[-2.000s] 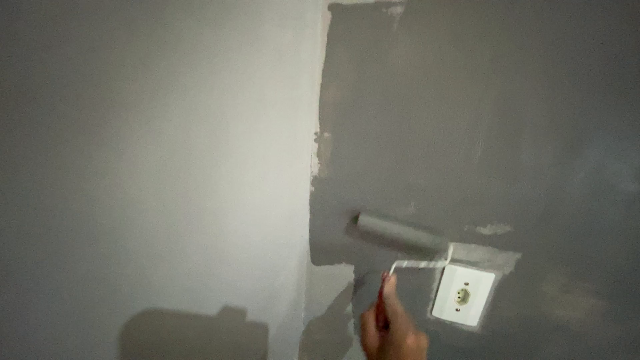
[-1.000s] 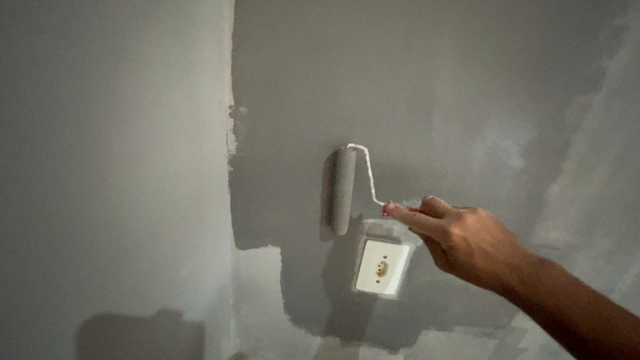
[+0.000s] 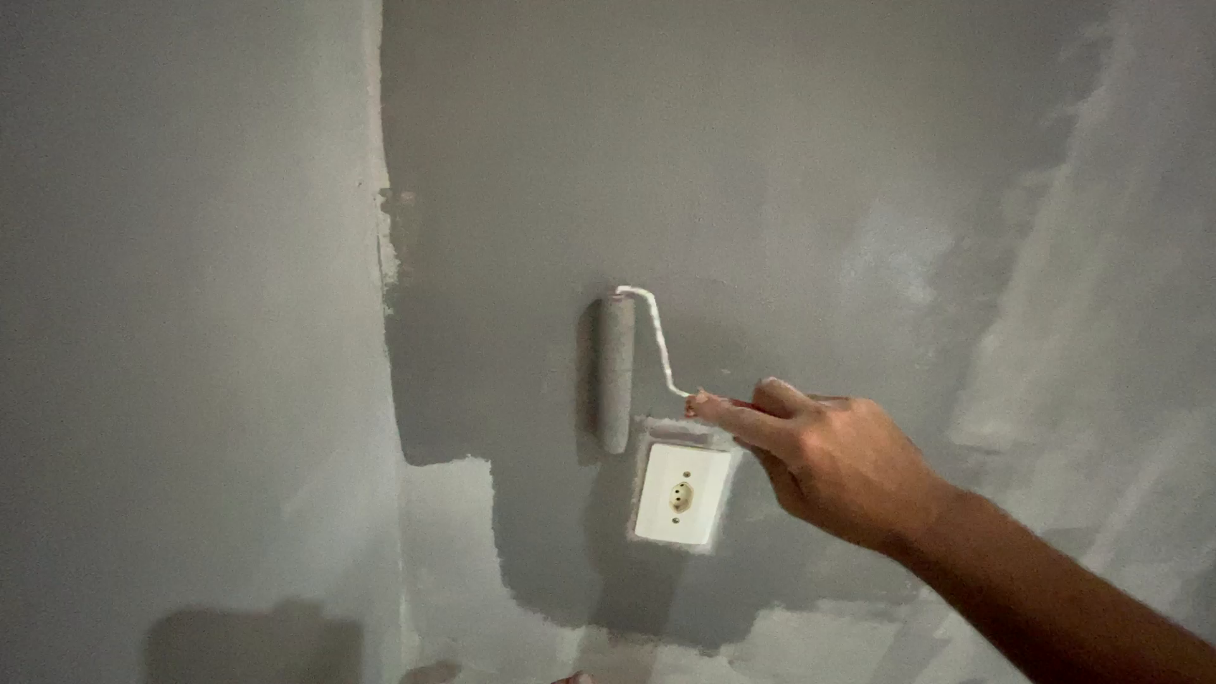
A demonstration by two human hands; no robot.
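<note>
My right hand (image 3: 826,442) is closed around the red handle of a small paint roller (image 3: 616,372), my index finger stretched along it. A bent white wire frame joins the handle to the grey, nearly upright roller sleeve, which is at the dark grey painted wall (image 3: 760,218). Just below and right of the sleeve is a white wall socket plate (image 3: 682,494), with a pale unpainted border around it. My left hand cannot be made out. A small skin-toned tip (image 3: 574,678) shows at the bottom edge; what it belongs to is unclear.
An adjoining lighter wall (image 3: 190,285) fills the left, meeting the painted wall at a corner. Lighter patches lie below the dark paint (image 3: 446,541) and along the right. Shadows fall at the lower left and beneath the socket.
The roller has turned from a slanted, nearly level position to almost upright. My right hand has gone from below the roller to its right. The view has shifted.
</note>
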